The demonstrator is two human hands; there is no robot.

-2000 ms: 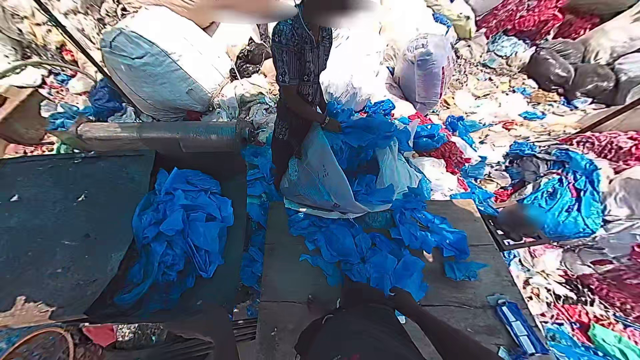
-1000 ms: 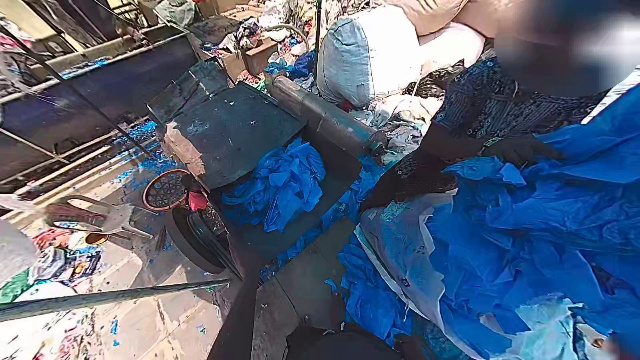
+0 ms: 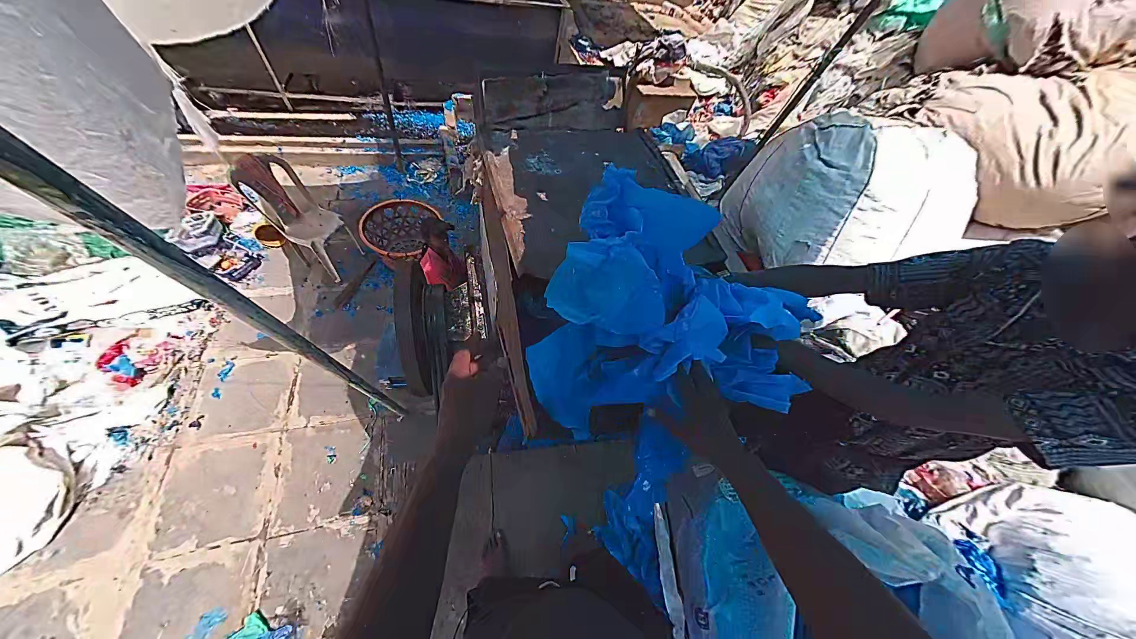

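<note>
A large heap of blue plastic sheeting [image 3: 639,302] lies over a dark metal trough beside a dark metal plate [image 3: 577,186]. My right hand [image 3: 697,408] is at the heap's lower edge, touching the sheets; whether its fingers grip them is hard to see. My left hand [image 3: 470,368] rests at the board edge [image 3: 506,319] left of the trough, near a black wheel [image 3: 413,328]; its fingers are partly hidden. From the right, another person's two arms reach into the heap. A pale translucent bag [image 3: 754,550] with blue sheeting lies below my right forearm.
A slanting pole [image 3: 195,284] crosses the left side. Beyond the wheel are an orange basket [image 3: 399,229] and a plastic chair [image 3: 311,222] on the paved floor. A stuffed white sack [image 3: 914,186] stands behind the other person's arms. Blue scraps litter the ground.
My view has swung left. The other person's hands, earlier at the bag, are now in the blue sheeting over the trough. More blue sheeting lies there than before. Both my hands have come into view.
</note>
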